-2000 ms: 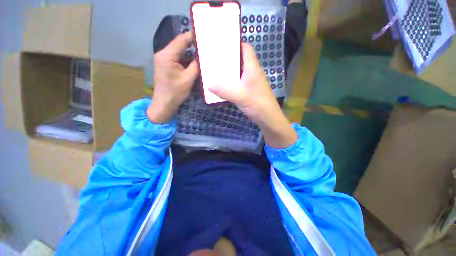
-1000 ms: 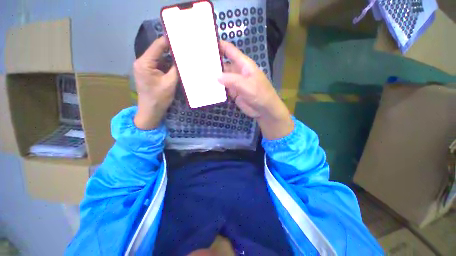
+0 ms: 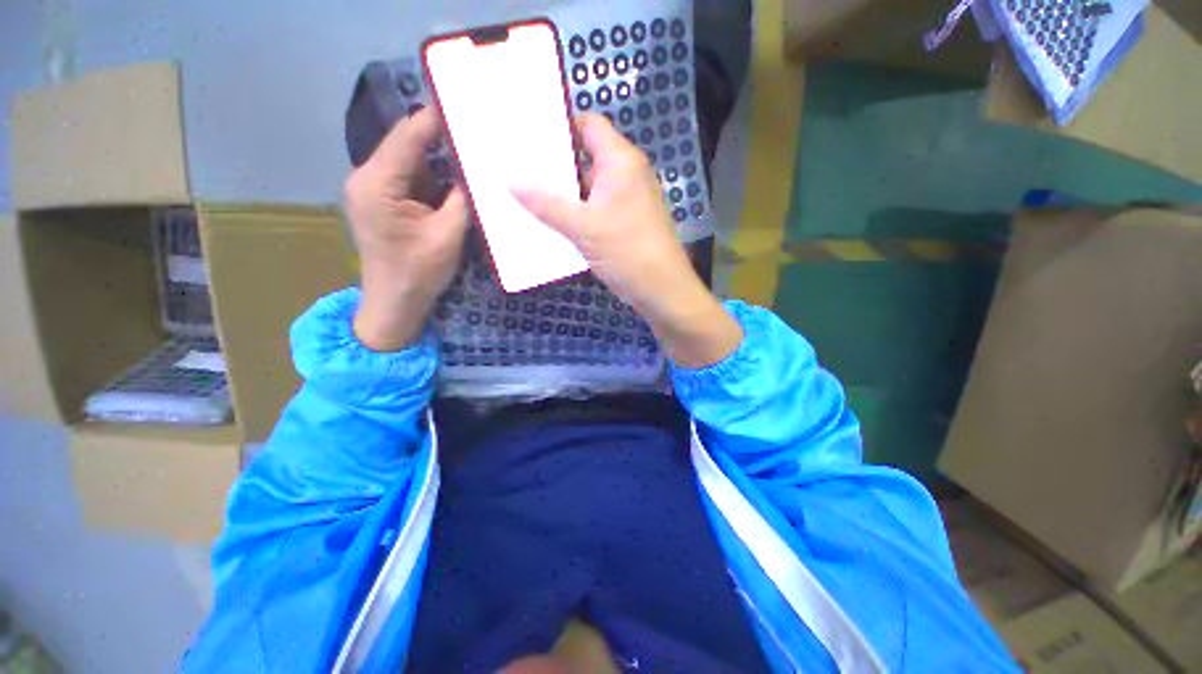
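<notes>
A smartphone [image 3: 508, 145] with a bright white screen, thin red edge and dark notch is held upright over the lap, tilted slightly left. My left hand [image 3: 402, 224] grips its left edge. My right hand [image 3: 633, 224] is at its right edge, fingers at the side or behind, with the thumb over the lower screen. Under the phone and hands, a sheet of black rings [image 3: 646, 79] lies on top of a stack of sheets [image 3: 547, 329] with clear plastic at its near edge. The phone and hands hide the middle of the sheets.
At left is an open carton [image 3: 99, 316] with packed sheets [image 3: 165, 382] inside. At upper right a pad [image 3: 1114, 59] bears loose ring sheets, with a pinkish-purple piece [image 3: 952, 24] at its corner. A brown carton [image 3: 1094, 395] stands at right. Yellow lines [image 3: 754, 158] mark the floor.
Since two seconds ago the phone and both hands appear further left in the view and the phone has tilted. Since one second ago my right thumb has moved left over the screen.
</notes>
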